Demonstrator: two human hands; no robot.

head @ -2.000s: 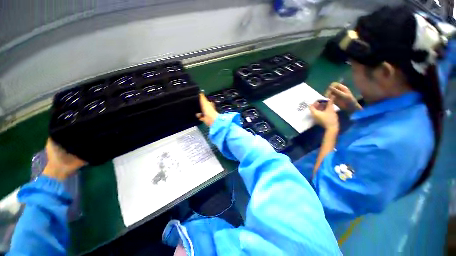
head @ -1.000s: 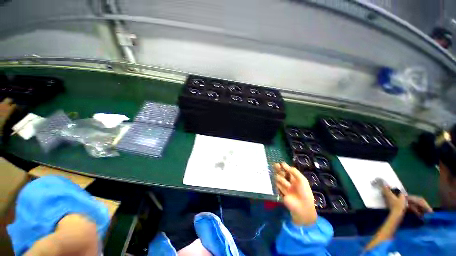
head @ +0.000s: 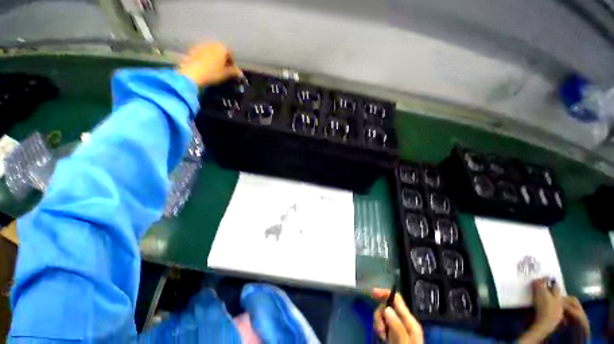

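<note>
My left hand [head: 207,63] is at the far left corner of the stack of black trays [head: 289,151], its fingers at a housing in the back-left cavity; whether it grips the housing is unclear. My right hand [head: 397,321] is low, cut off by the bottom edge, and holds a thin black pen-like tool [head: 391,296] upright. The white sheet [head: 316,235] lies in front of the stack with small dark parts [head: 275,230] heaped on it.
A black tray of housings [head: 438,235] stands right of the sheet, a clear tray [head: 371,228] between them. Another tray stack [head: 505,185], a second sheet [head: 501,259] and another person's hands [head: 549,306] are at right. Clear packaging [head: 30,161] lies at left.
My left hand has reached forward from the lower left to the stack's far left corner. My right hand has moved lower and now holds the black tool. The view has shifted.
</note>
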